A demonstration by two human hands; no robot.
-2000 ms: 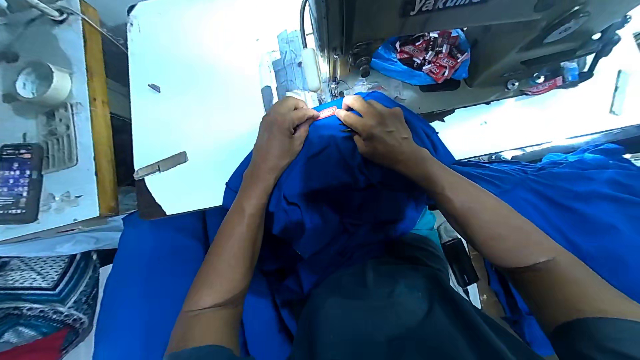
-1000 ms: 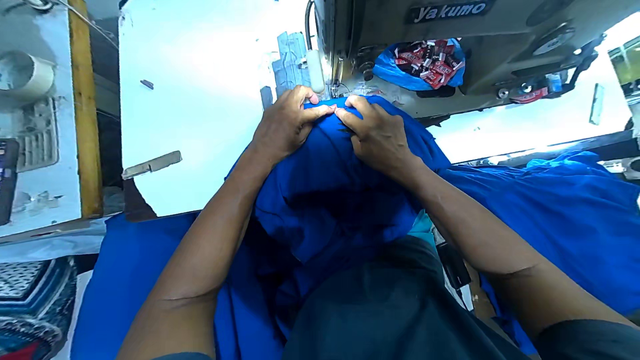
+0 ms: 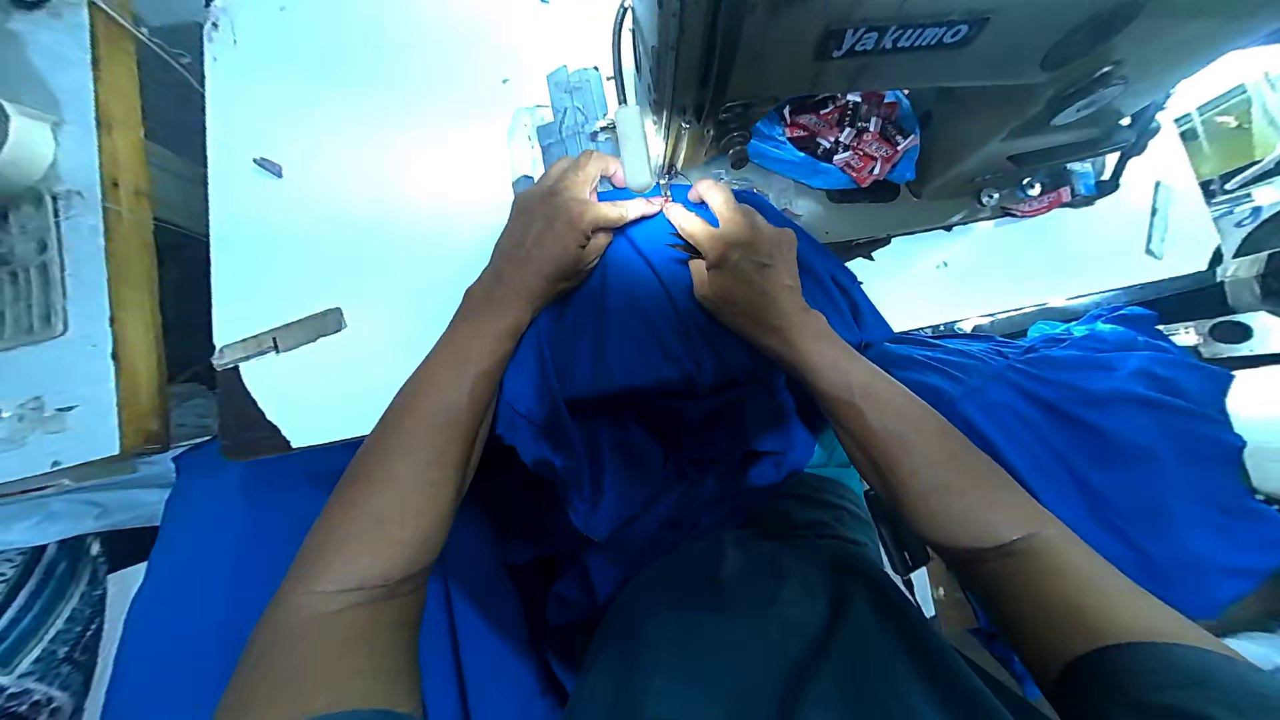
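Blue fabric (image 3: 680,350) runs from the needle area of a Yakumo sewing machine (image 3: 930,110) down over my lap. My left hand (image 3: 565,225) grips its upper edge just left of the presser foot (image 3: 667,188), thumb and fingertips pressed close together. On the right side of the foot, my right hand (image 3: 745,255) pinches the same edge, and the fingertips of both hands nearly meet in front of the needle. Whether the needle is in the cloth cannot be seen. More blue cloth lies to the right of my right forearm and under my left forearm.
A blue bag of red wrapped packets (image 3: 850,140) sits under the machine arm. On the white table (image 3: 400,180) lie a grey strip (image 3: 280,338) near the left edge and clear plastic pieces (image 3: 575,110) beside the needle area. A wood-edged side table (image 3: 130,250) stands at far left.
Both hands stay at the cloth edge by the presser foot. The fingertips have come closer together than two seconds ago. The view has shifted slightly.
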